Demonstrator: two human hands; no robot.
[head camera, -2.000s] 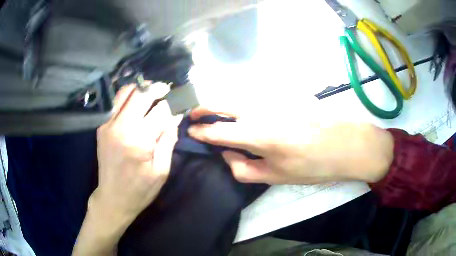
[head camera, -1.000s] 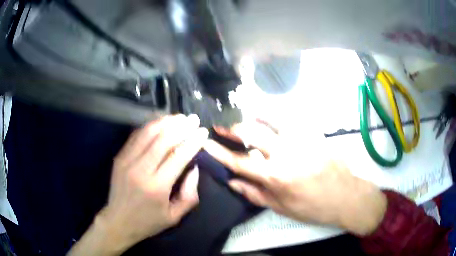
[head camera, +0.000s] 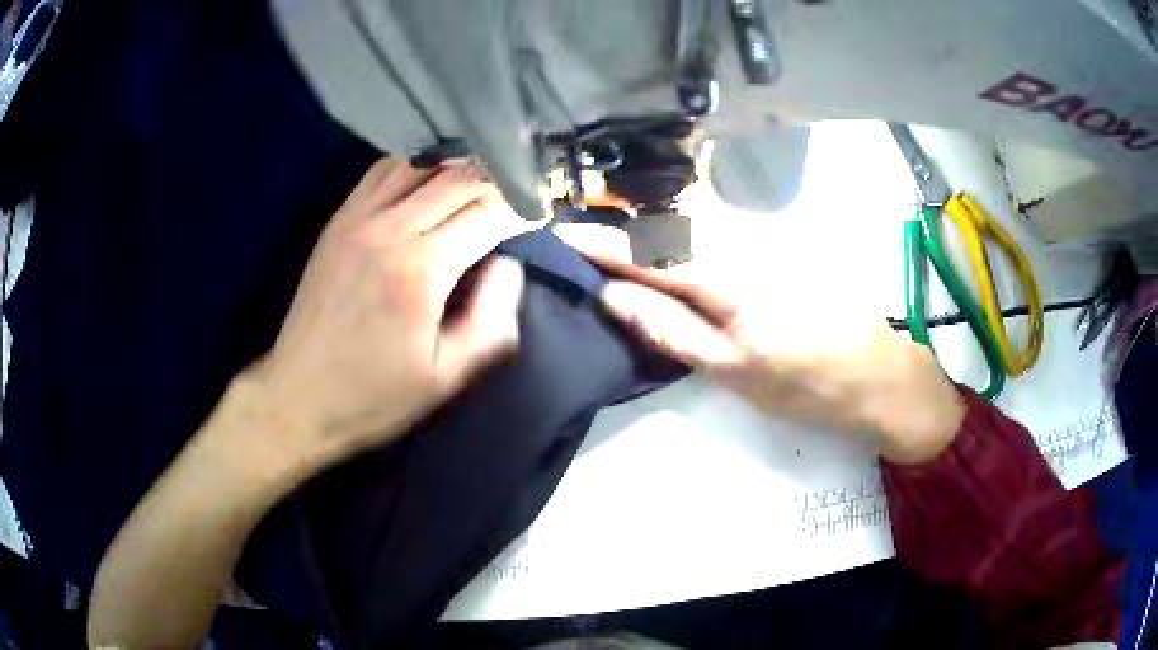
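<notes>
A dark navy garment piece (head camera: 508, 419) lies under both hands, hangs towards the table's front edge and spreads far to the left. Its folded edge (head camera: 552, 258) sits just in front of the presser foot and needle area (head camera: 578, 184). My left hand (head camera: 406, 292) holds the cloth left of the foot, thumb bent on the fold. My right hand (head camera: 762, 330) pinches the cloth edge from the right, slightly blurred, below the small square grey plate (head camera: 662, 239). The needle tip and some fingertips are lost in the glare.
The pale sewing machine head (head camera: 876, 57) with red lettering spans the top. Scissors (head camera: 971, 279) with green and yellow handles lie right, over a thin dark rod (head camera: 1064, 309). A small dark tool (head camera: 1109, 298) is at far right. Ruler markings (head camera: 845, 510) line the white table's front.
The view has shifted and sharpened, showing more of the machine head. Both hands keep hold of the dark cloth; the right hand has spread less over the fold, and more of the cloth's folded edge shows.
</notes>
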